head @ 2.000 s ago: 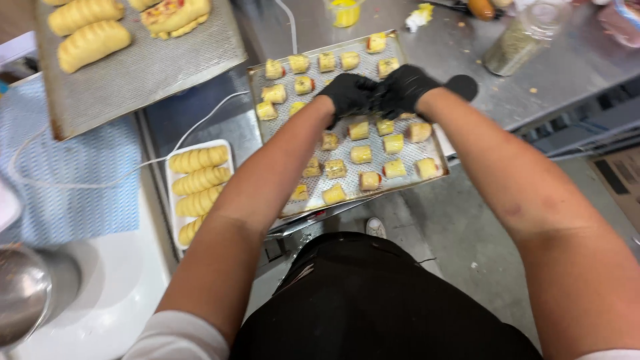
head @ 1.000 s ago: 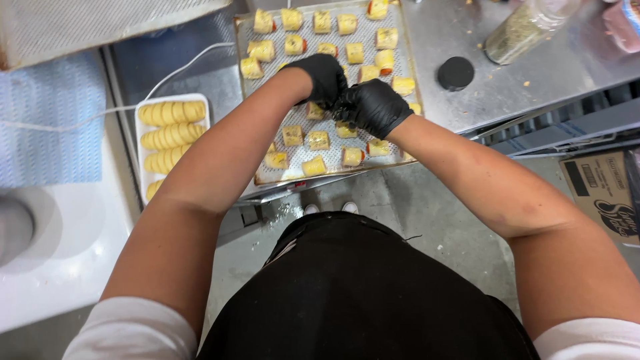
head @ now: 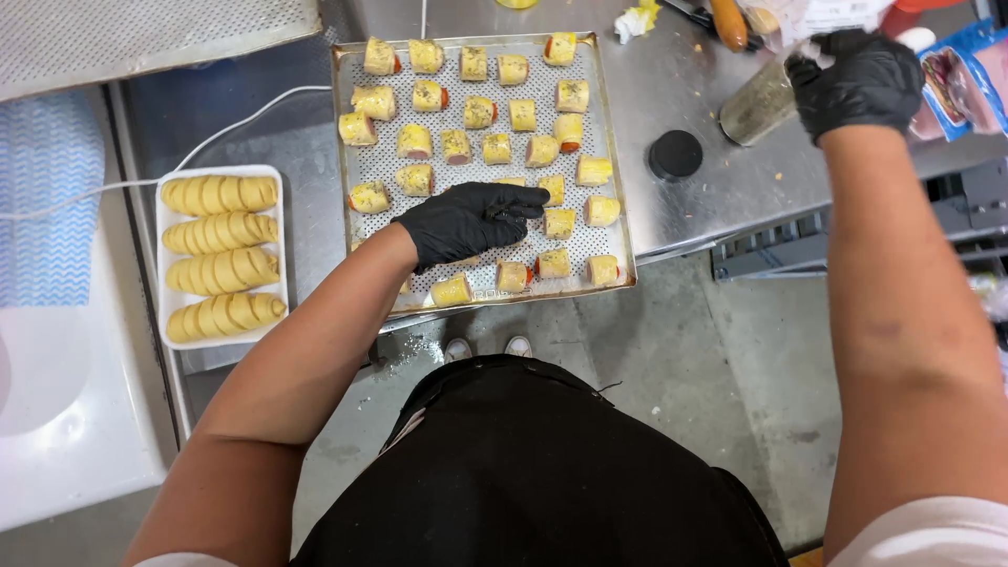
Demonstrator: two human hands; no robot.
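Observation:
A perforated metal baking tray (head: 617,236) carries rows of small sausage rolls in glazed dough (head: 414,142), many with green herb flecks. My left hand (head: 476,220), in a black glove, is over the tray's lower middle, fingers bent with dark flecks at the fingertips; its palm side is hidden. At the upper right my right hand (head: 862,79), also black-gloved, grips the top of a tilted clear jar of dried herbs (head: 760,102). A round black lid (head: 676,155) lies on the steel counter between tray and jar.
Left of the tray, a white foam tray (head: 164,260) holds several raw spiral dough rolls. A white cord (head: 244,122) runs behind it. Another perforated tray (head: 157,35) juts in at upper left. Packaged meat (head: 965,87) and an orange-handled tool (head: 729,24) lie at upper right.
My hands, together over the tray before, are now apart. The right has moved right to the herb jar and taken hold of it; the left remains over the tray.

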